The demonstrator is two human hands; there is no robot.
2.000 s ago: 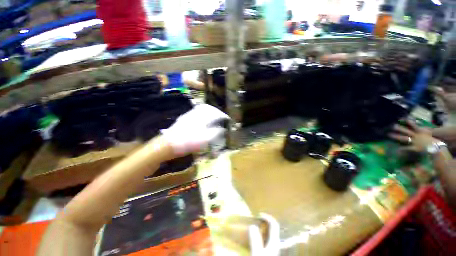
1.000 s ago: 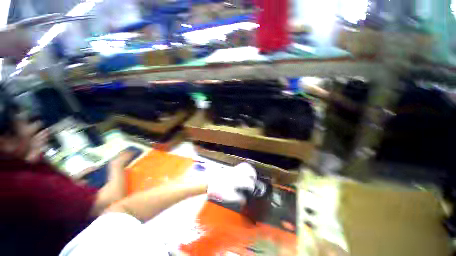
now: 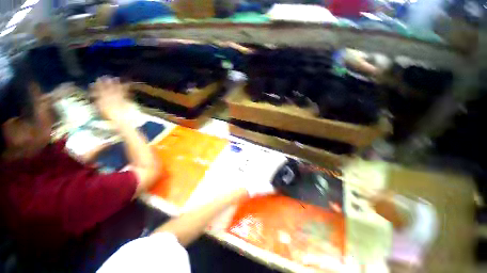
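The picture is blurred. My left hand, in a white glove, reaches from the lower left and holds a black speaker housing from its left side. The housing lies tilted at the left end of the black printed panel, its round ringed end showing. My right hand, in a white glove and strongly blurred, is at the lower right over the brown cardboard. An amber shape that looks like the glue bottle is in its grip; its nozzle cannot be made out.
A person in a dark red shirt sits at the left, one hand raised. Orange sheets cover the bench. Cardboard trays of black parts stand along the back, under a long shelf. Brown cardboard lies right.
The view has swung left. My left hand has gone from the back trays to the printed sheets with a black housing. My right hand has come back into view. The neighbour's hand has risen.
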